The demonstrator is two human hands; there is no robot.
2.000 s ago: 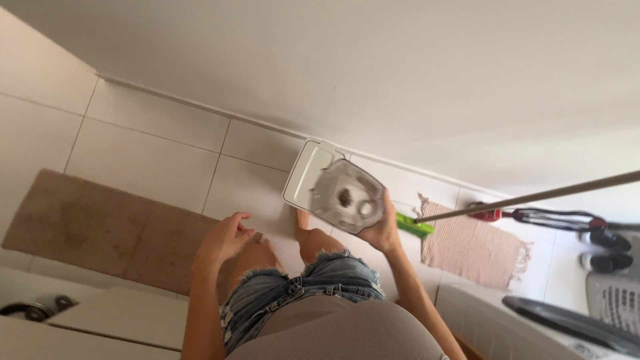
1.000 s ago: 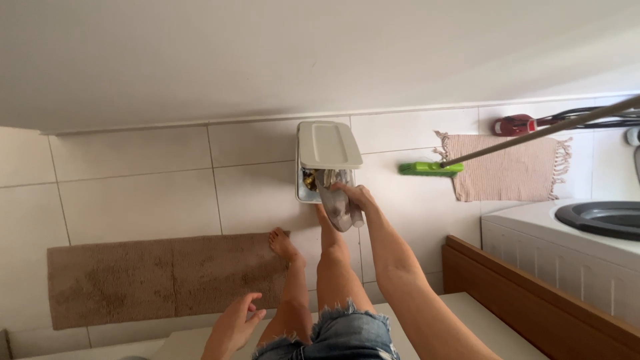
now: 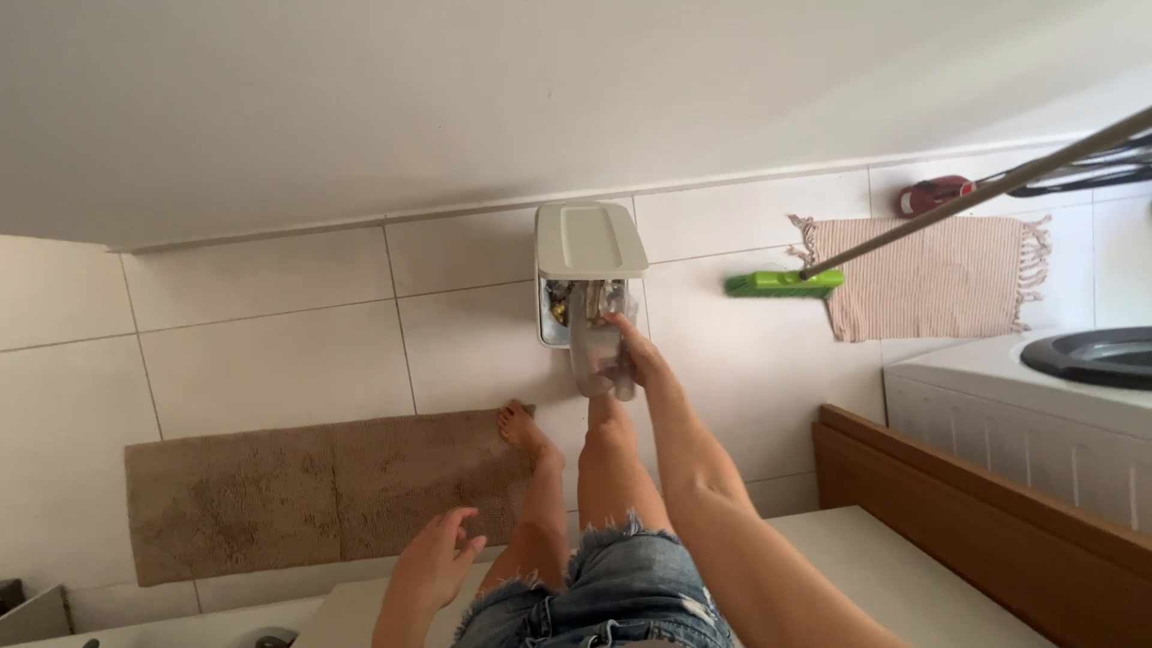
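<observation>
My right hand [image 3: 635, 349] grips a translucent grey plastic container [image 3: 597, 355], probably a vacuum cleaner's dust bin, tilted over the open part of a pale trash bin [image 3: 545, 315]. The bin's light lid [image 3: 594, 241] covers its wall side; mixed waste [image 3: 560, 301] shows below it. Part of the container's far end is inside the bin's opening, and its contents are hard to make out. My left hand [image 3: 439, 553] is empty, fingers apart and slightly curled, low in view beside my thigh.
A brown mat [image 3: 333, 495] lies at left on the tiles. To the right are a green broom [image 3: 785, 283], a striped fringed rug [image 3: 936, 274], a red appliance [image 3: 934, 195] by the wall and a white washing machine [image 3: 972, 396]. A wooden panel [image 3: 972, 504] stands at lower right.
Two seconds ago the right hand held the container up, its inner side facing me, above the bin; now it is lowered and tipped at the opening. The left hand stays empty. The view has shifted.
</observation>
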